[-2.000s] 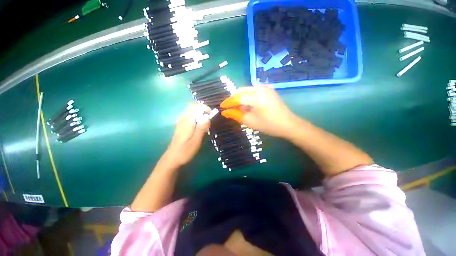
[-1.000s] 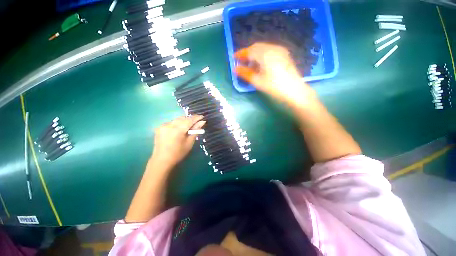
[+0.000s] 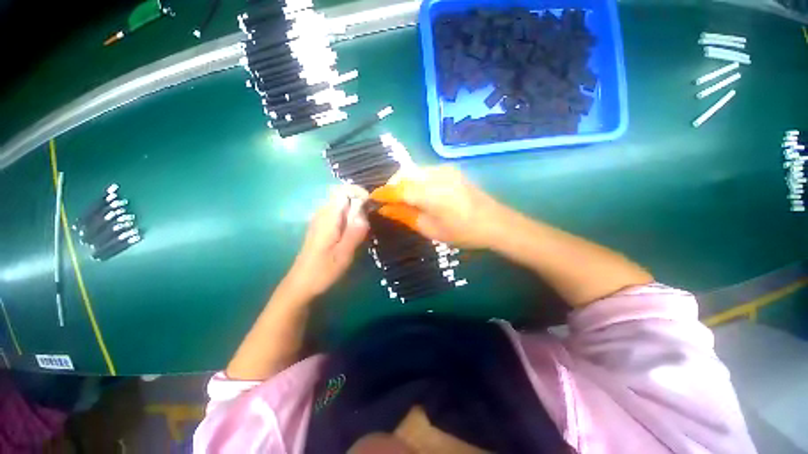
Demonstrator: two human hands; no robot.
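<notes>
My left hand holds a white rod, of which a short part shows between its fingers. My right hand, with orange finger cots, meets it fingertip to fingertip over the near row of white-ended black rods. Its fingertips are pinched together; any sleeve between them is too small and hidden to make out. The blue tray with a loose heap of dark sleeves stands beyond my right hand. One white-ended dark rod lies askew at the row's far end.
A second row of white-ended rods crosses the pale rail. A small bundle and a long thin rod lie left. Bare white rods and a small group lie right. A green-handled tool lies beyond the rail.
My right hand has come back from the blue tray to my left hand's fingertips. My left hand has shifted slightly right and still holds the white rod. The camera view has shifted a little.
</notes>
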